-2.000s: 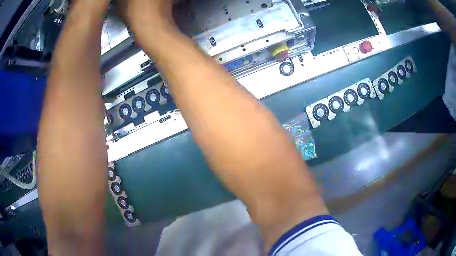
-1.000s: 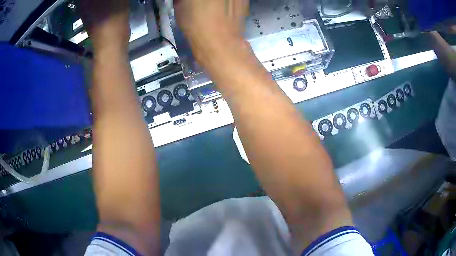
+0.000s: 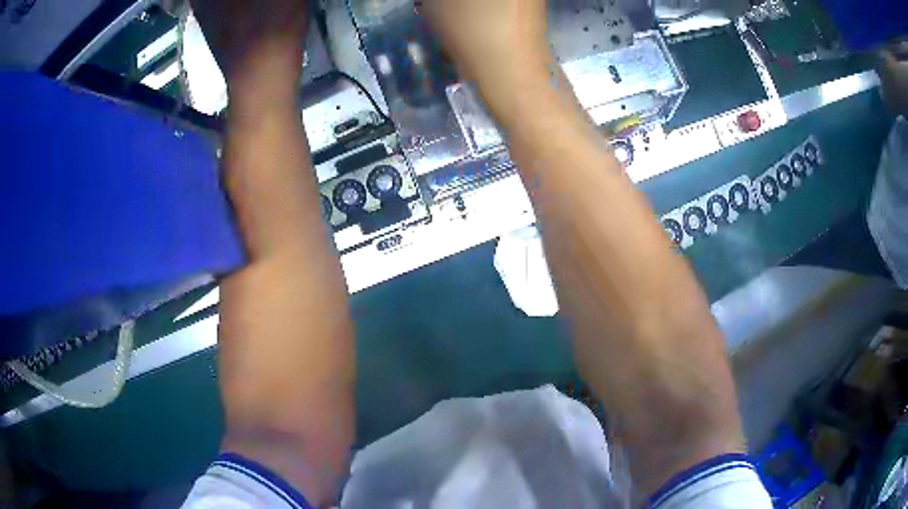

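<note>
Both my forearms reach up into the machine. My left hand is dark and blurred at the top edge; its fingers are cut off. My right hand is also cut off by the top edge, its fingers out of the picture. What either hand holds is hidden. Between the forearms, a panel of round parts with black rings lies in the machine. The silver fixture plate is right of my right wrist. A white wipe lies on the green bench, partly behind my right forearm.
A blue machine cover stands at left, touching my left forearm. The white conveyor rail crosses the bench, with a red emergency stop button. More ring panels lie at right. A neighbouring person's sleeve shows at the right edge.
Both forearms have shifted right in the picture, as has the machine. The blue cover shows larger at left. The white wipe, first hidden, now shows more beside my right forearm.
</note>
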